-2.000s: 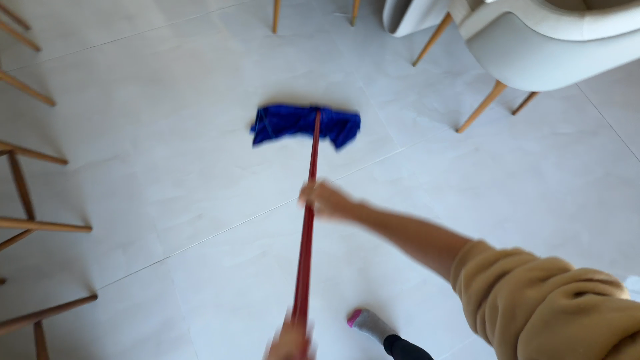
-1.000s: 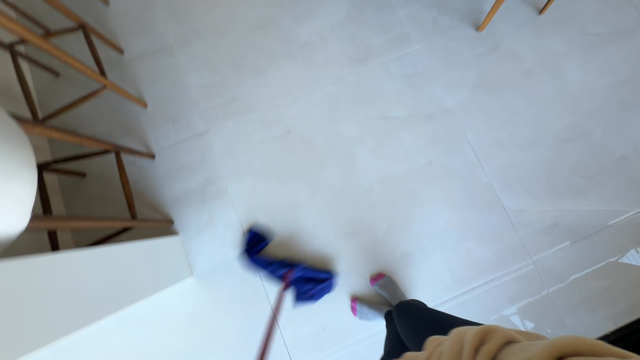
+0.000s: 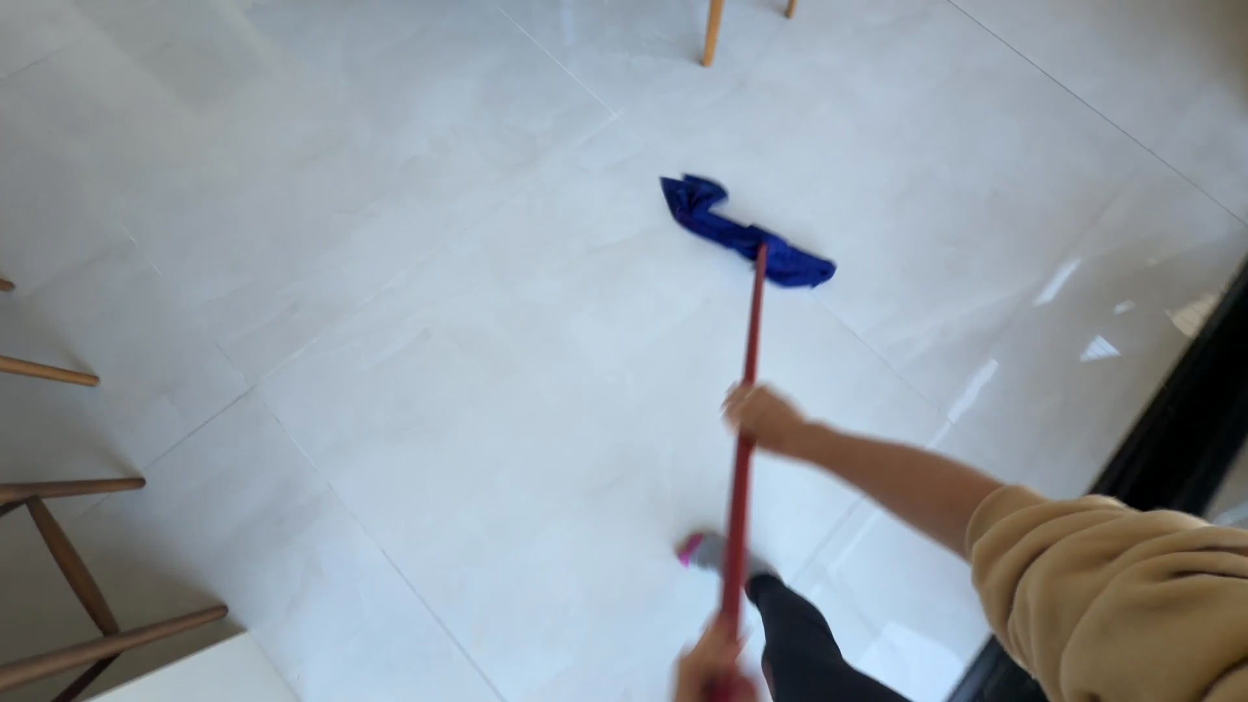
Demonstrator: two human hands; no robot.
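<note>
A long red pole [image 3: 739,507] runs up from the bottom of the view to a blue cloth [image 3: 746,239] bunched over its far end on the pale tiled floor [image 3: 468,390]. The cloth lies slantwise and hides the head under it. My right hand [image 3: 765,417] is closed around the middle of the pole, its arm reaching in from a tan sleeve. Lower down, my left hand [image 3: 712,663], blurred and partly cut off by the bottom edge, grips the pole near its end.
Wooden chair or stool legs [image 3: 73,565] stand along the left edge, beside a white panel [image 3: 185,673]. More light wooden legs [image 3: 714,34] are at the top. A black frame [image 3: 1170,419] crosses the right side. My socked foot [image 3: 707,551] is below my right hand.
The blue cloth, close to my feet one second ago, now lies farther out ahead of them. Both hands, out of sight then, show again on the pole. The view has shifted.
</note>
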